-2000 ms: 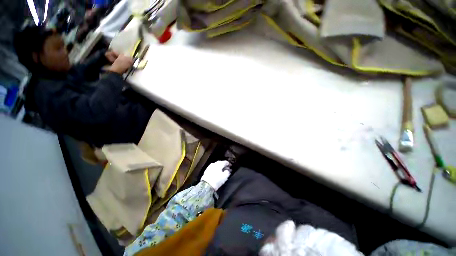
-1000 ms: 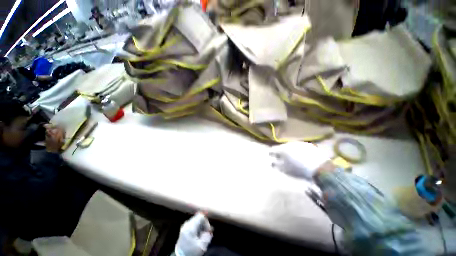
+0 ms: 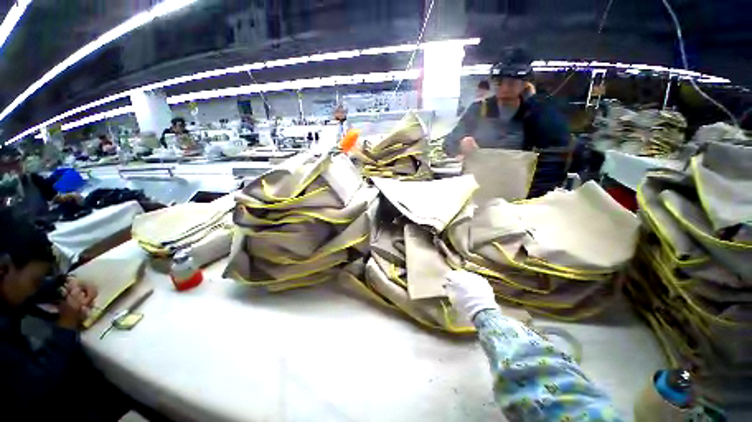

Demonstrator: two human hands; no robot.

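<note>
My right hand (image 3: 470,295), in a white glove, reaches forward to the middle bag heap. Its fingers touch the edge of a beige flap (image 3: 425,262); whether they grip it is too blurred to tell. The heap is beige cloth with yellow edging. Another beige stack (image 3: 301,218) stands to its left, and a wider beige pile (image 3: 552,247) lies to its right. My left hand is not in view.
White table (image 3: 272,363). A tall beige stack (image 3: 701,247) is at the right, with a blue-topped container (image 3: 672,387) below it. A tape roll is partly behind my sleeve. A small red-based bottle (image 3: 185,272) stands left. One person sits left; another stands behind the piles.
The view has lifted and shows more of the hall. My right hand has moved from the tabletop to the middle heap. My left hand has gone out of the picture.
</note>
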